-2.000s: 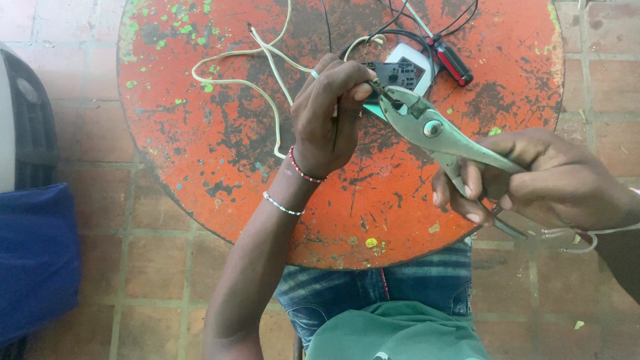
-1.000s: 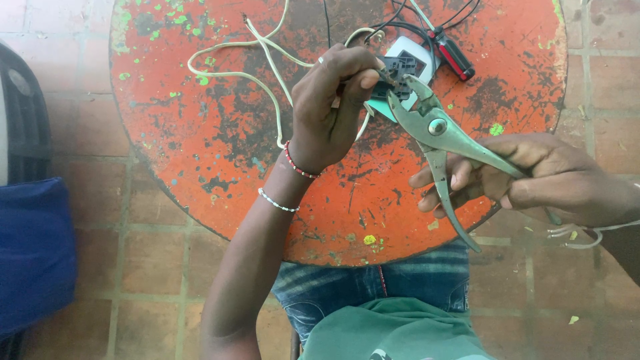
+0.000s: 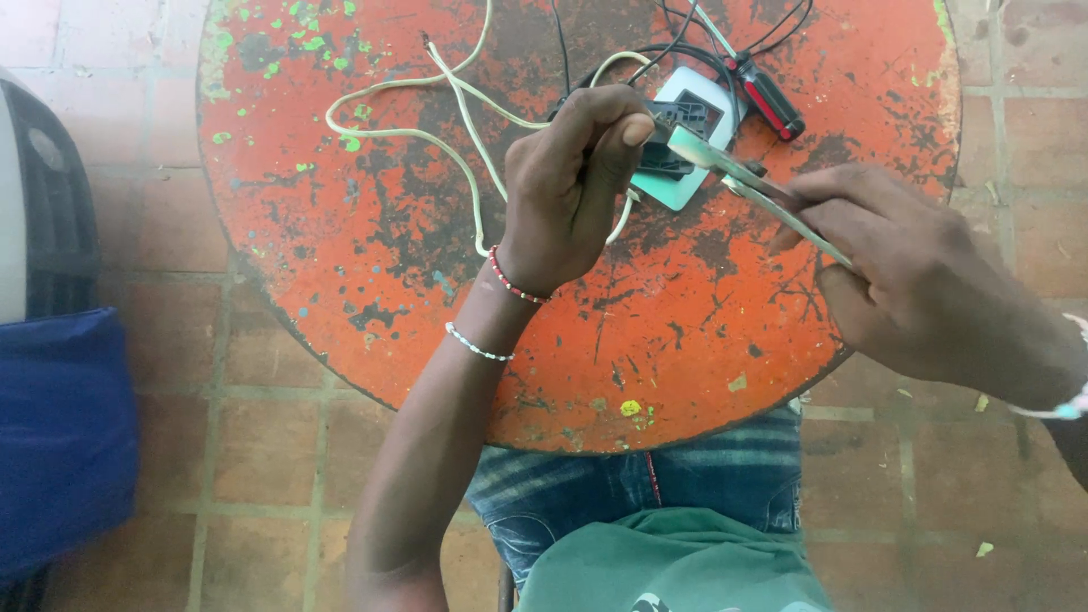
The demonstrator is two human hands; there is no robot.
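Between thumb and forefinger, my left hand [image 3: 582,183] pinches something small, mostly hidden by the fingers, perhaps a wire end. My right hand [image 3: 901,272] grips slip-joint pliers [image 3: 735,174], now turned edge-on, their jaw tips close to my left fingertips. Whether the jaws touch the small piece cannot be told. Just beyond the fingertips is a black plastic electrical fitting [image 3: 676,140], above a white wall plate [image 3: 701,93] on the table. A cream-coloured cable [image 3: 463,153] loops left of my left hand and passes behind it.
The round orange table [image 3: 663,340] has worn, flaking paint. A screwdriver with a red and black handle [image 3: 769,98] lies right of the plate, among thin black cables [image 3: 671,51]. Blue fabric [image 3: 64,442] hangs at the far left over a tiled floor [image 3: 272,450].
The pliers have rolled from broadside to edge-on, and my right hand has turned with them, palm downward. Their handles, spread wide one second ago, now look close together. My left hand keeps its pinch.
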